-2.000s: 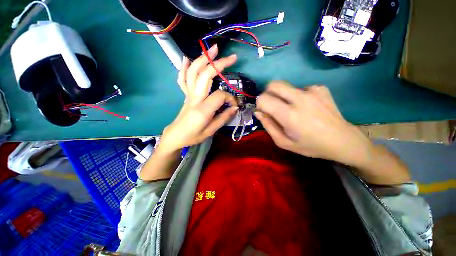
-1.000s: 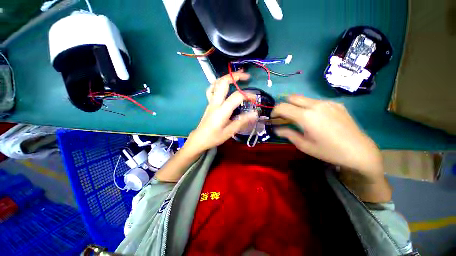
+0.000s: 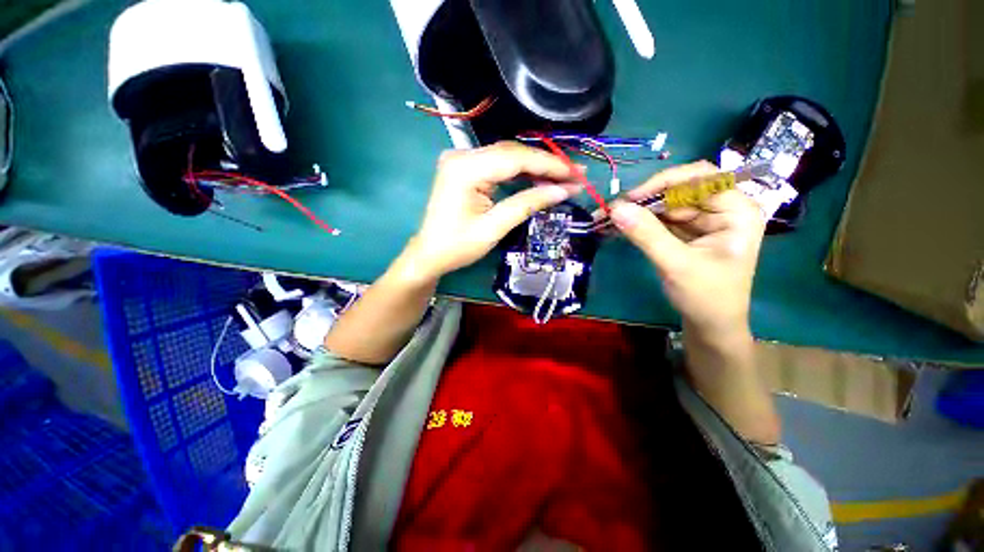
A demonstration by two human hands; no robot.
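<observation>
A black lens module shell (image 3: 515, 293) lies at the bench edge in front of me, its circuit board (image 3: 549, 239) facing up. A black and white camera housing (image 3: 540, 65) lies behind it, with a red lead (image 3: 575, 167) and other thin wires coming out. My right hand (image 3: 704, 232) holds yellow-patterned tweezers (image 3: 699, 192), and its fingertips are at the end of the red lead. My left hand (image 3: 475, 210) is over the shell's upper left; its thumb and index fingertip are close together by the red lead. Whether they pinch the lead is unclear.
Another white housing (image 3: 194, 43) with loose wires lies at the left. A second black shell (image 3: 822, 140) lies at the right beside a cardboard box (image 3: 917, 173). Below the bench at the left, a blue crate (image 3: 173, 367) holds white camera parts (image 3: 259, 369).
The yellow-patterned tweezers now show in my right hand. My left hand has moved off the circuit board, up towards the red lead. The view has shifted, so the bench items sit differently in frame.
</observation>
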